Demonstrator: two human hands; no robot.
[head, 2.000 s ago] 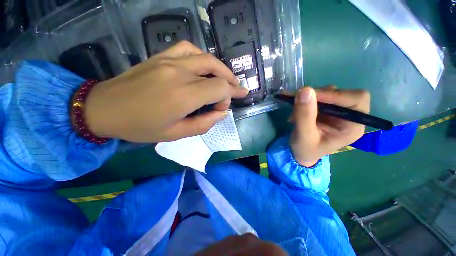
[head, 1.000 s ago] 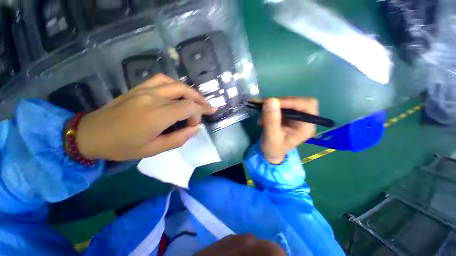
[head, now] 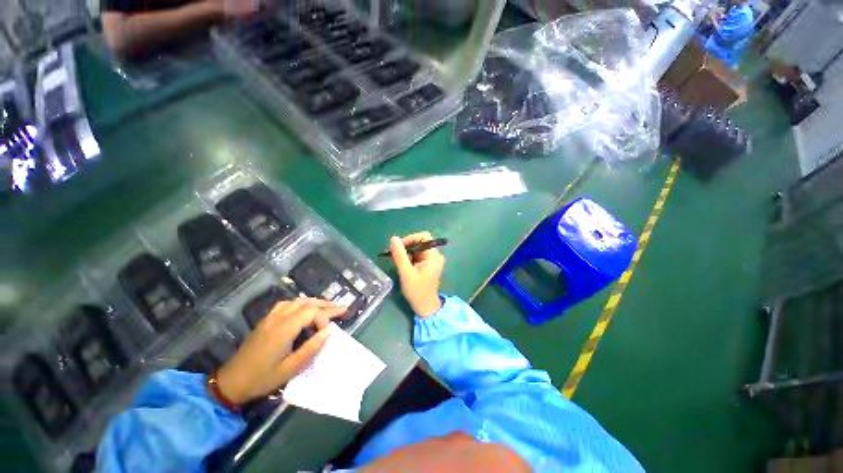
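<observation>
A clear blister tray [head: 199, 203] lies on the green bench with two rows of black phones, backs up. My left hand [head: 275, 344] rests over the near row, its fingertips at the lower end of the right-end phone [head: 319, 272]. It holds a white label sheet [head: 335, 377] that hangs below the fingers over the bench edge. My right hand [head: 418, 270] is right of the tray and holds black tweezers [head: 414, 248], tip pointing left, apart from the phone. Any sticker at the tip is too small to tell.
A stack of phone trays [head: 356, 162] stands at the far side, beside bagged black parts [head: 518, 102]. A whitish plastic strip [head: 442, 189] lies before the stack. A person's arm [head: 157, 32] shows at upper left. A blue stool [head: 592, 242] stands on the floor at right.
The view has tilted up and turned right, bringing in the stacked trays, the bag, the other person and the whole stool. Both hands keep the sheet and tweezers.
</observation>
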